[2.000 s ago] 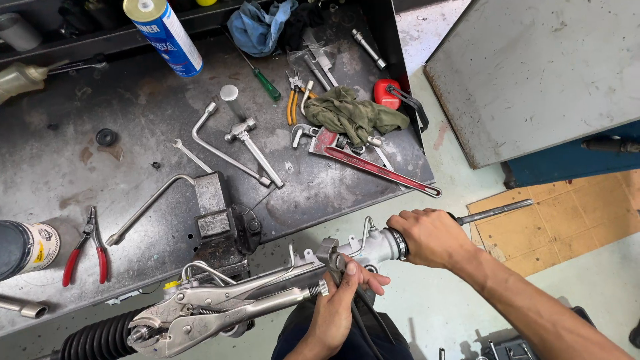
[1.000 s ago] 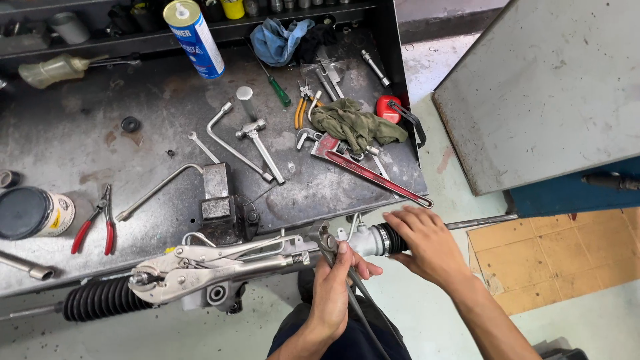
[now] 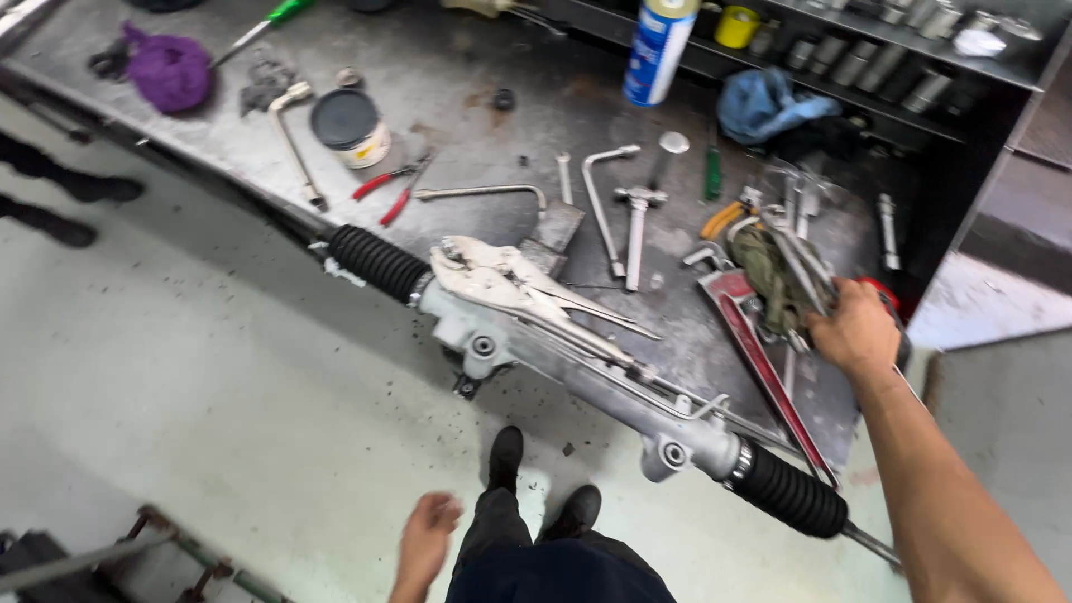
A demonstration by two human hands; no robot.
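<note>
My right hand (image 3: 858, 327) grips a long-handled metal hand tool (image 3: 800, 264), plier-like but blurred, over an olive cloth (image 3: 766, 280) at the bench's right side. Low in the view, my left hand (image 3: 429, 532) hangs away from the bench with loosely bent fingers and nothing visible in it. Between the hands a steering rack (image 3: 578, 377) lies aslant along the bench's front edge, with a black rubber bellows (image 3: 377, 264) at its left and another bellows (image 3: 791, 490) at its right. Large locking pliers (image 3: 519, 293) rest on or clamp the rack; which one is unclear.
A red pipe wrench (image 3: 766, 377), a hammer (image 3: 638, 234), an L-shaped wrench (image 3: 596, 201), red-handled pliers (image 3: 398, 188) and a lidded tub (image 3: 350, 130) lie on the bench. A spray can (image 3: 660, 54) stands behind. Another person's feet (image 3: 100, 188) are at the left.
My right hand has left the right bellows and now holds the tool above the cloth. My left hand has let go of the tool at the rack and dropped away. The view has swung left.
</note>
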